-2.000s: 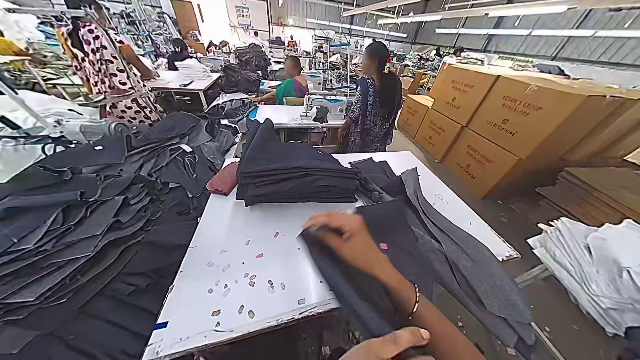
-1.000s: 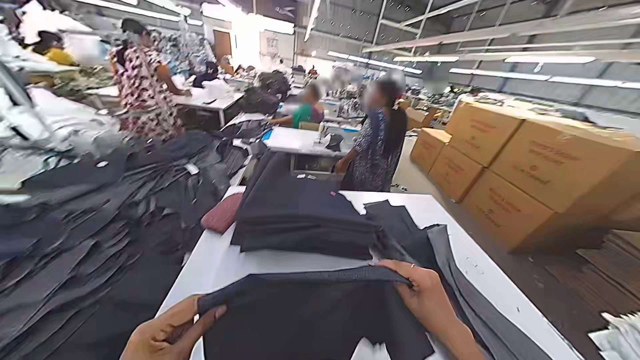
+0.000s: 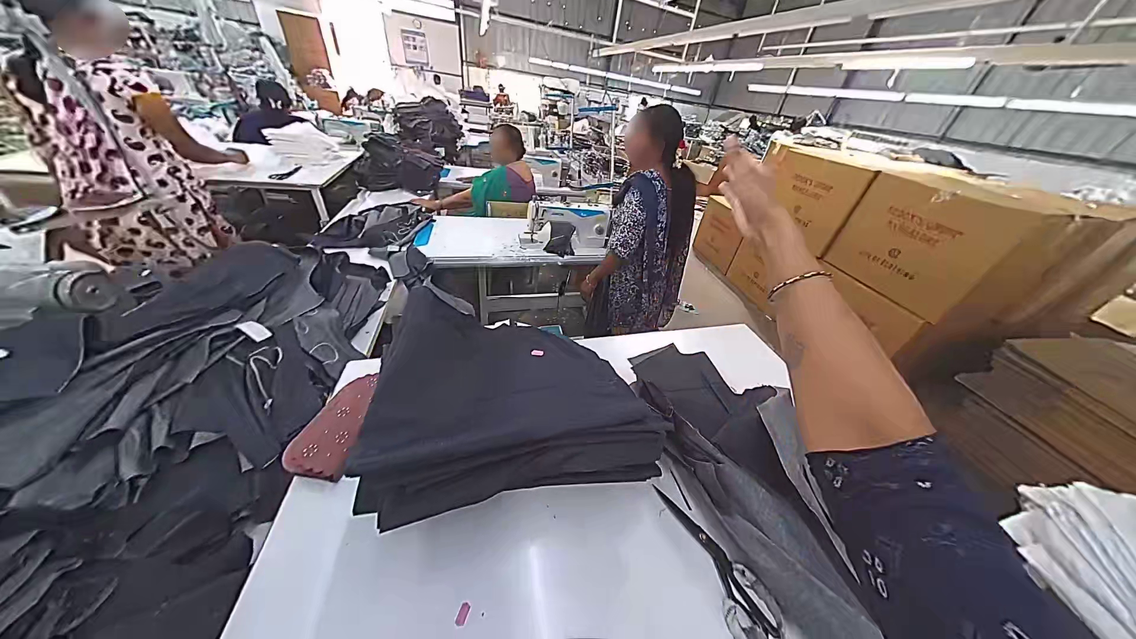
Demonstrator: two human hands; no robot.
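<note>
My right hand (image 3: 750, 191) is raised at the upper right, in front of the cardboard boxes, a bangle on its wrist; its fingers are blurred and I see no cloth in it. My left hand is out of view. A stack of folded dark fabric pieces (image 3: 506, 399) lies on the white table (image 3: 426, 568), a small pink tag (image 3: 537, 353) on top. At its left edge is a maroon patterned item (image 3: 333, 430). Black-bladed scissors (image 3: 732, 568) lie at the right beside loose dark and grey fabric pieces (image 3: 754, 497). Another pink tag (image 3: 462, 613) is near the front.
A large heap of dark fabric (image 3: 160, 426) borders the table's left side. Cardboard boxes (image 3: 914, 231) and flattened cardboard (image 3: 1056, 399) stand right, with white cloth (image 3: 1083, 550) lower right. Beyond the table, a person (image 3: 648, 222) stands by a sewing machine (image 3: 568, 224); several others work farther back.
The dark cloth that both hands held is no longer in them. My right hand has risen to the upper right, and my left hand has left the view. The scissors are now visible.
</note>
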